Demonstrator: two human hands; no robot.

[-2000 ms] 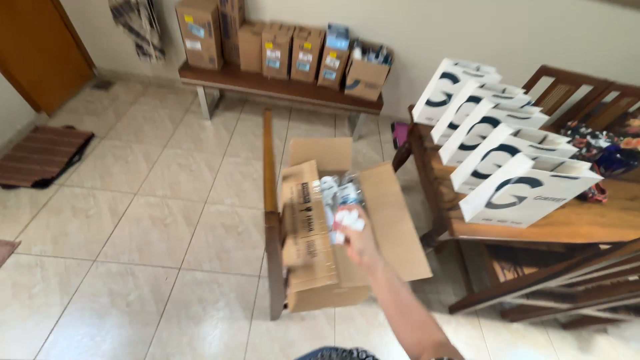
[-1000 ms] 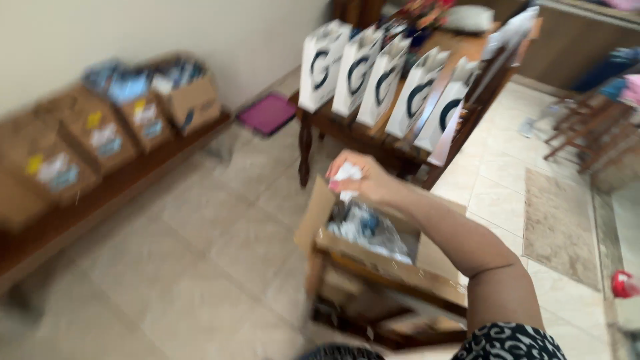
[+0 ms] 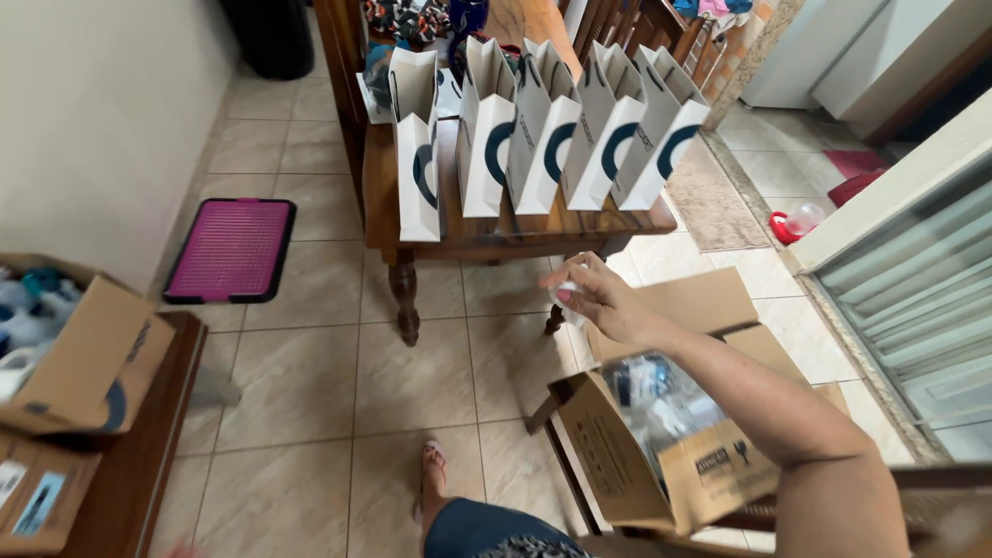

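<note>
My right hand is shut on a small white item, partly hidden by the fingers. It is above the near side of the wooden table, up and left of an open cardboard box. Plastic-wrapped items fill that box, which rests on a wooden chair. Several white paper bags with dark blue marks stand upright in a row on the table. At the bottom left edge a blurred skin-toned patch shows, too little to tell as my left hand.
A pink and black tray lies on the tiled floor by the wall. At the left, a wooden bench holds cardboard boxes. A sliding glass door is at the right, and a rug lies beyond the table.
The view has swung toward the table and bags. My right hand, inside the box two seconds ago, is now out of it with the white item, farther toward the table.
</note>
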